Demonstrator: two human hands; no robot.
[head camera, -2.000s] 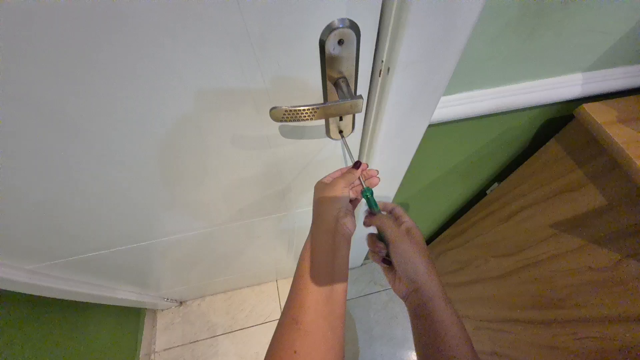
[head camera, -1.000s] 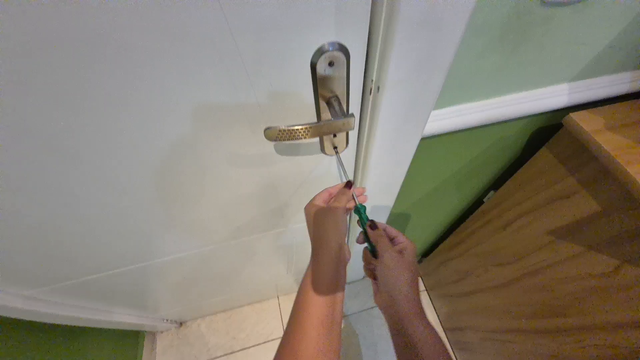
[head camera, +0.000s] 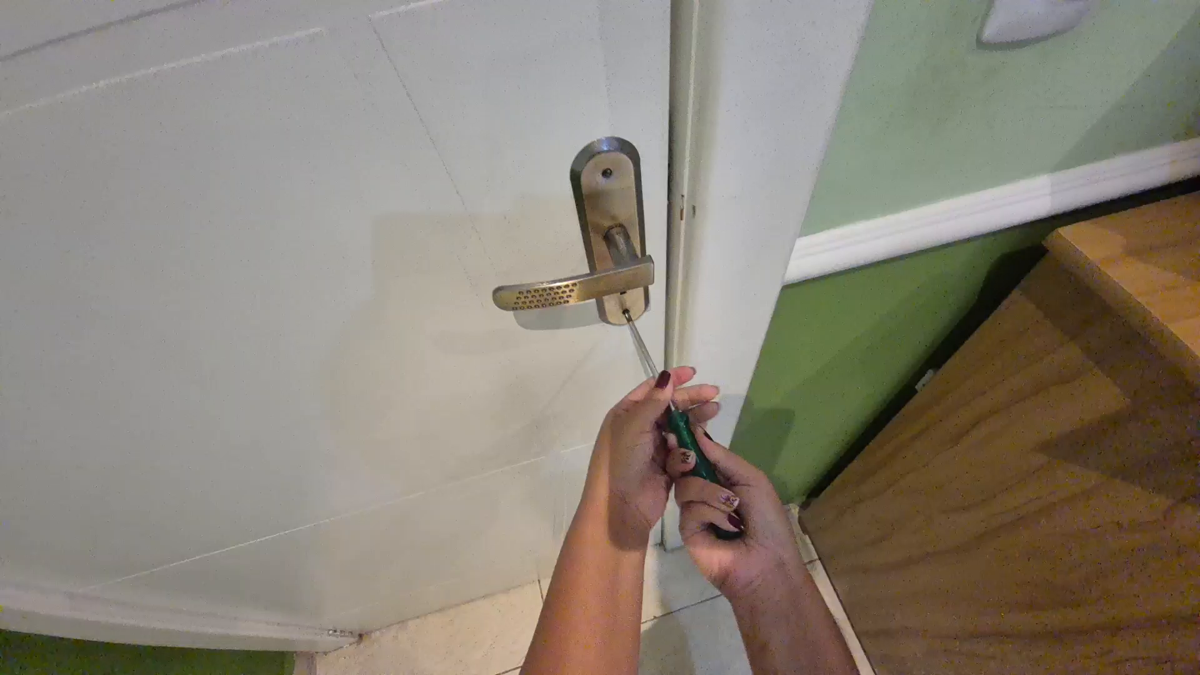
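A metal door handle is fixed to a long oval backplate on a white door. The tip of a screwdriver with a green handle meets the lower screw of the plate. My right hand grips the green handle, fingers wrapped round it. My left hand pinches the shaft between thumb and fingers, just above the handle. Another screw or hole shows near the plate's top; which of the two is unclear.
The white door frame runs along the door's right edge. Beyond it stands a green wall with a white rail. A wooden cabinet fills the lower right. Light floor tiles lie below.
The fingers of my right hand have shifted on the green screwdriver handle. My left hand stays at the shaft, and the tip remains at the lower part of the plate.
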